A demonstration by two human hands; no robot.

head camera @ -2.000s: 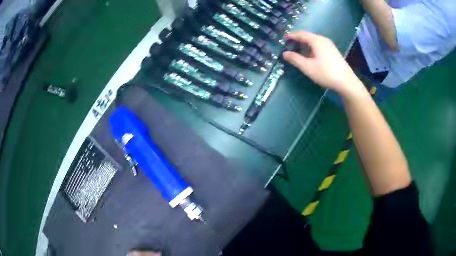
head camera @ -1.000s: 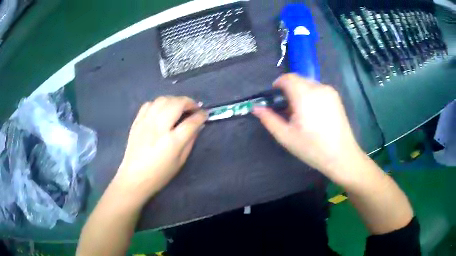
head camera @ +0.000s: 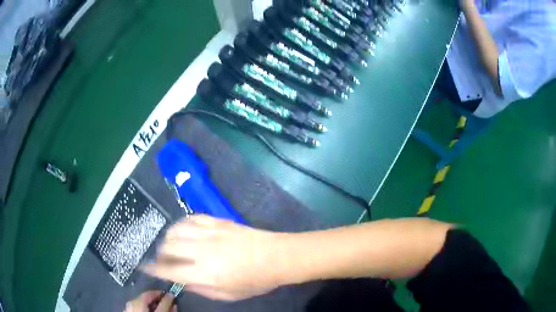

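My left hand is cut off by the bottom edge. Its fingers are closed on a handle housing, of which only a short piece with green board shows. My right hand is blurred and palm down above the mat, its fingers pointing left at the lower right edge of the screw tray. Whether it holds anything cannot be seen. The blue electric screwdriver lies on the mat just beyond my right hand, which hides its nose. Silver screws part-cover the tray.
Black housings with green boards lie side by side in a row at the upper middle. A black cord crosses the bench beside the dark grey foam mat. A person in light blue is at the upper right.
The view has swung right. My right hand has let go of the housing and moved beside the screw tray. My left hand still holds the housing, now at the bottom edge.
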